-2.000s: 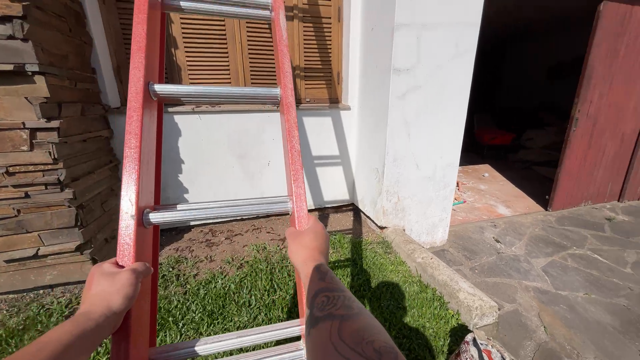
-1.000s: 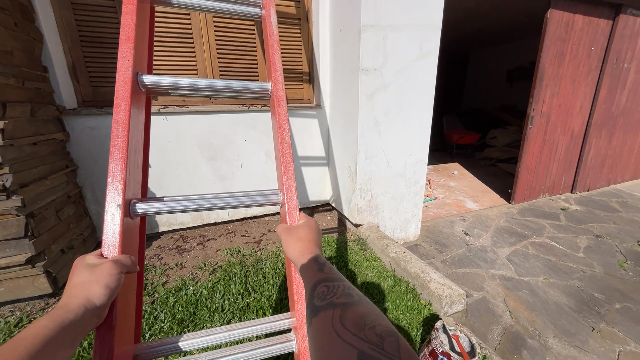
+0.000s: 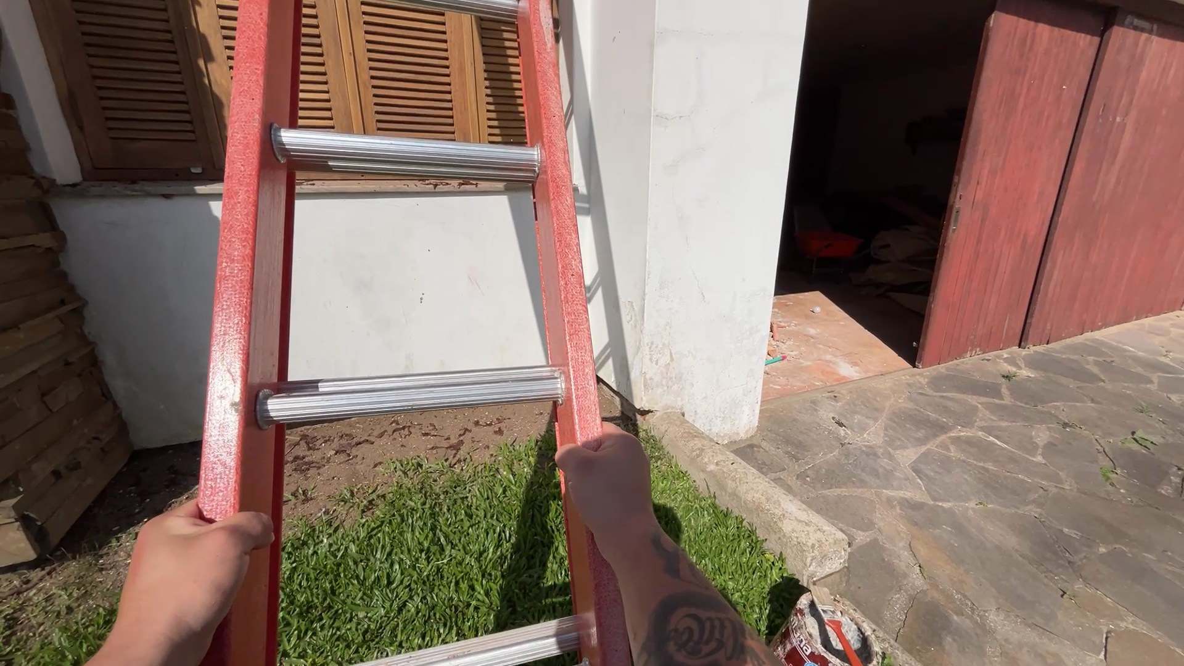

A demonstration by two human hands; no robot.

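Observation:
A red ladder (image 3: 248, 277) with ribbed metal rungs stands upright before me, its top and foot outside the view. My left hand (image 3: 190, 564) grips the left side rail, low in the frame. Somewhat higher, my right hand (image 3: 606, 476) is closed around the right rail, just below a metal rung (image 3: 416, 393). Another rung (image 3: 407, 154) crosses above, and a lower one (image 3: 499, 645) shows at the bottom edge.
Behind the ladder are a white wall (image 3: 416, 287) and wooden shutters (image 3: 407, 69). Grass (image 3: 416, 555) meets a stone curb (image 3: 749, 499) and stone paving (image 3: 999, 499). A paint bucket (image 3: 819, 638) stands by the curb. Stacked stone (image 3: 55, 388) is left; red sliding doors (image 3: 1017, 185) are right.
The view has shifted to the right, showing more of the red doors and paving. Both hands keep their hold on the ladder's rails.

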